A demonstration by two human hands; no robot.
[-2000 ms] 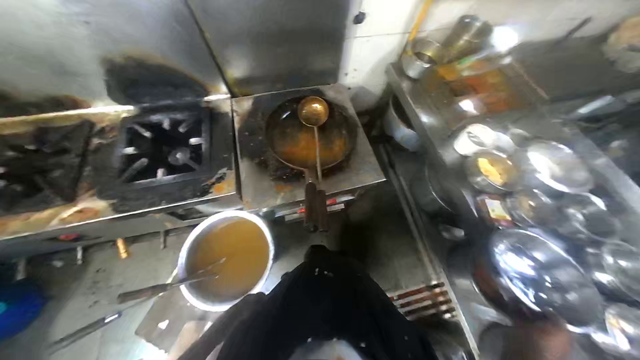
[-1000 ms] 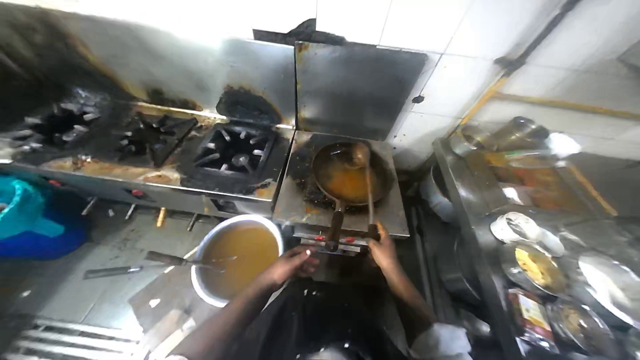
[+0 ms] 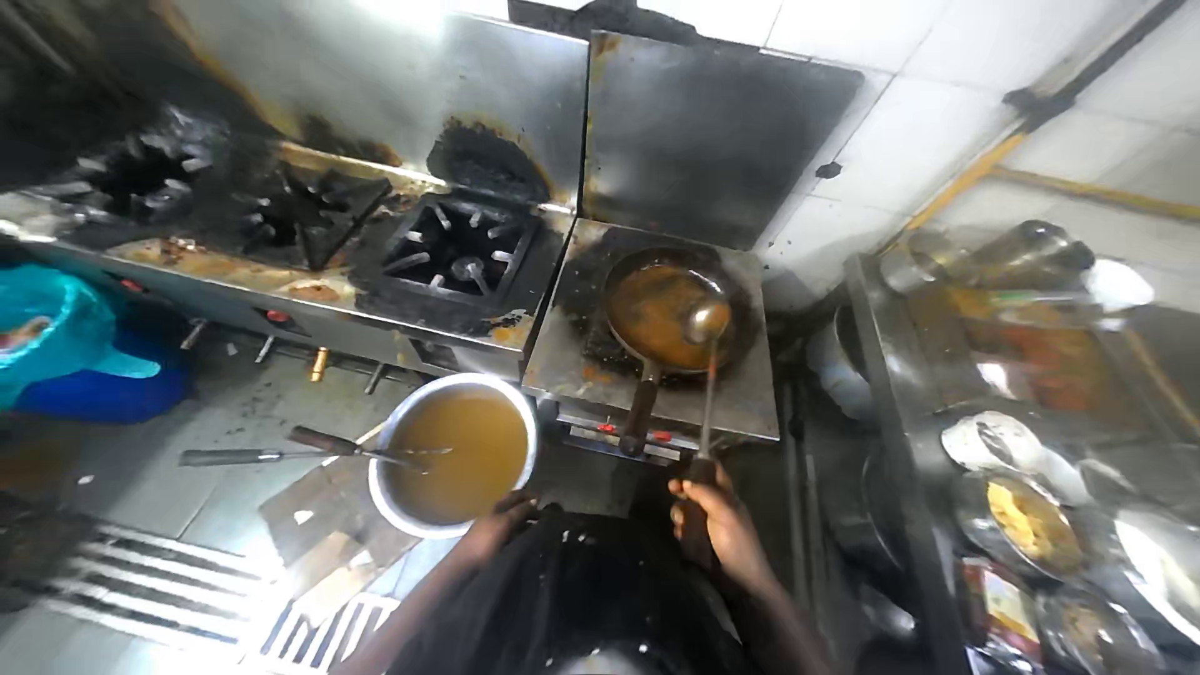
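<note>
My right hand (image 3: 714, 517) grips the dark handle of a long metal ladle (image 3: 708, 323), whose bowl rests in the orange-brown liquid of a blackened frying pan (image 3: 637, 265). The pan stands on the right-hand range top, its wooden handle (image 3: 641, 411) pointing toward me and untouched. My left hand (image 3: 503, 528) is beside the lower right rim of a large metal pot (image 3: 379, 478) of brownish liquid; its fingers are partly hidden, so whether it touches the rim is unclear. Two dark-handled utensils (image 3: 323, 441) lean over the pot's left rim.
Gas burners (image 3: 461, 251) line the range to the left. A steel counter (image 3: 886, 394) on the right carries metal bowls of food (image 3: 1027, 530), a white container (image 3: 994, 441) and steel vessels (image 3: 1022, 253). A turquoise tub (image 3: 70, 319) stands at far left, and a floor grate (image 3: 159, 586) lies lower left.
Two seconds ago the ladle lay in the pan with neither hand on it; my right hand now holds it. My left hand has come in and moved toward the pot since a second ago.
</note>
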